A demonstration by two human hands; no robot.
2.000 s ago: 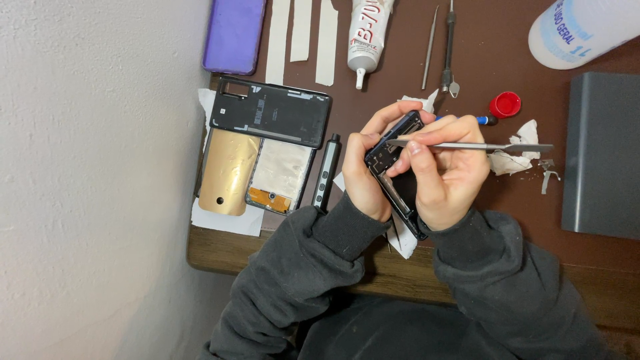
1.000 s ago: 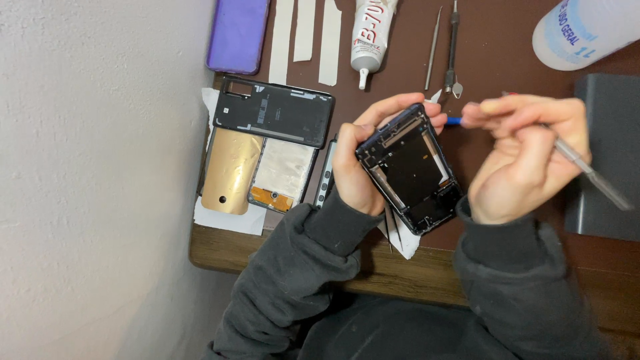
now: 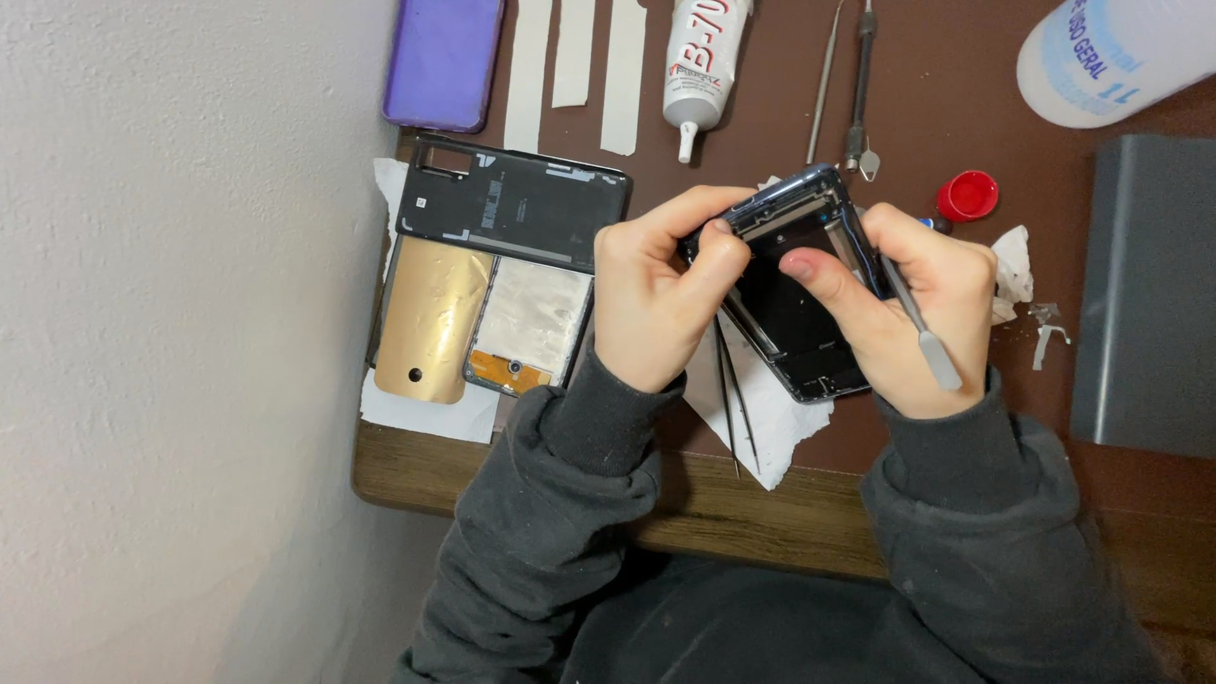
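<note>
Both hands grip an opened smartphone frame (image 3: 793, 313), held tilted above the table with its black inner side facing up. My left hand (image 3: 665, 275) pinches its upper left corner, thumb on the inner edge. Around the right edge lies my right hand (image 3: 912, 304), its thumb over the black interior. A flat metal spudger (image 3: 918, 323) is also held in my right hand, its broad tip pointing down toward the wrist. Below the phone, dark tweezers (image 3: 731, 399) rest on white paper (image 3: 784, 446). The fingers behind the phone are hidden.
Left: a black phone back cover (image 3: 518, 204), a gold sheet (image 3: 432, 323), another opened phone part (image 3: 532, 318) and a purple case (image 3: 444, 62). Behind: white strips (image 3: 624, 76), a glue tube (image 3: 701, 66), thin tools (image 3: 860, 95). Right: a red cap (image 3: 968, 196), a plastic bottle (image 3: 1102, 66), a dark grey box (image 3: 1154, 294).
My right hand, raised away from the phone one second ago, has come back onto its right edge, still with the spudger. My left thumb now lies over the phone's upper left corner.
</note>
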